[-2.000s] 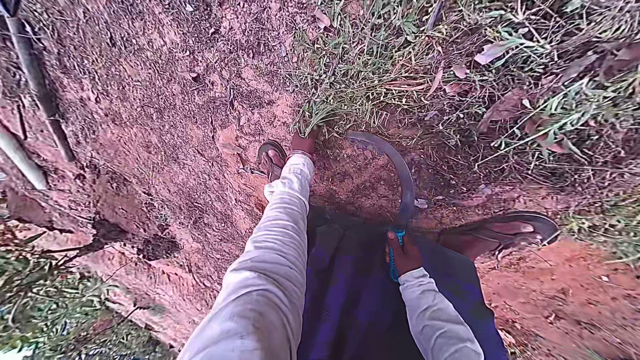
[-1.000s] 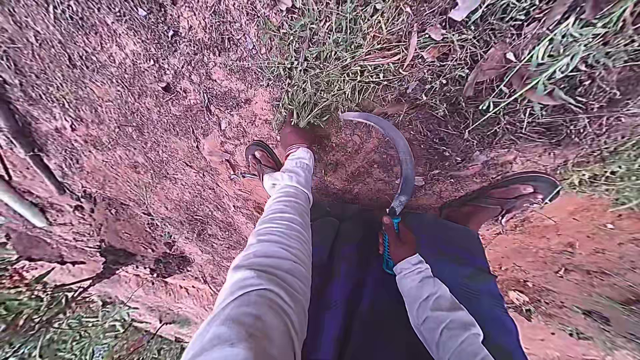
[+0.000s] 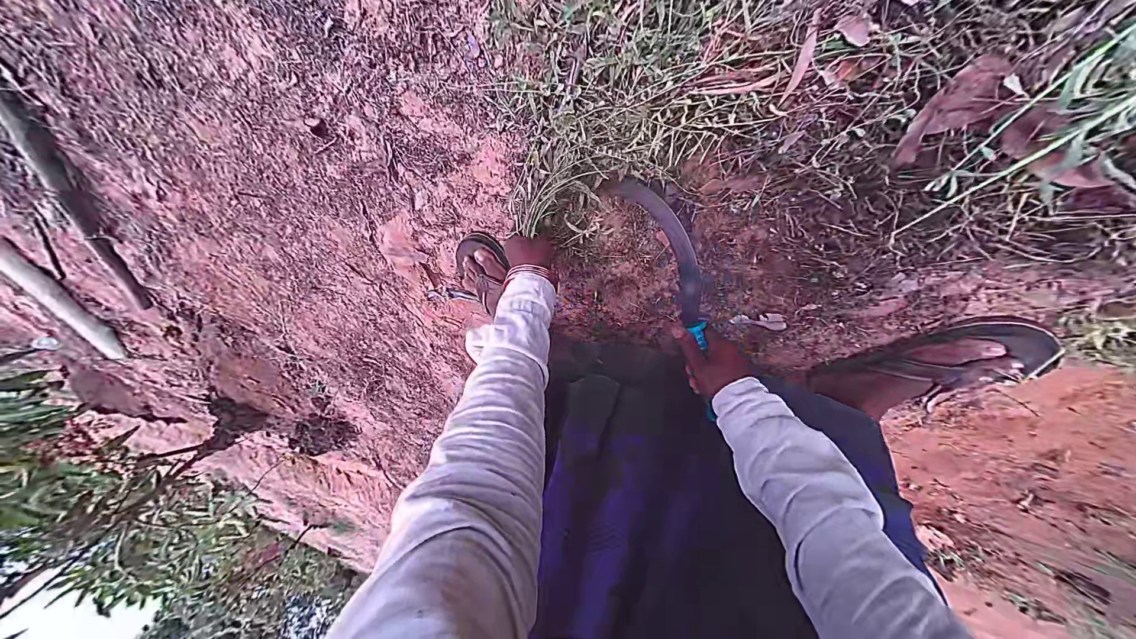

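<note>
My left hand (image 3: 529,252) is closed on the near ends of a bunch of grass (image 3: 543,200), beside my sandalled left foot. Its fingers are partly hidden. My right hand (image 3: 717,362) grips the turquoise handle of a sickle (image 3: 682,244). The curved metal blade reaches up and to the left over reddish soil, its tip near the edge of the grass. The sickle lies to the right of my left hand, apart from it.
Cut or matted grass with dry leaves (image 3: 954,106) covers the upper right. My feet wear sandals (image 3: 479,257), the right one (image 3: 1021,342) stretched out to the side. Wooden poles (image 3: 58,297) lie at the left, and leafy plants (image 3: 213,541) grow at the lower left.
The sickle blade has shifted in the last second, and its tip is now nearer the grass edge. Both hands have kept their hold.
</note>
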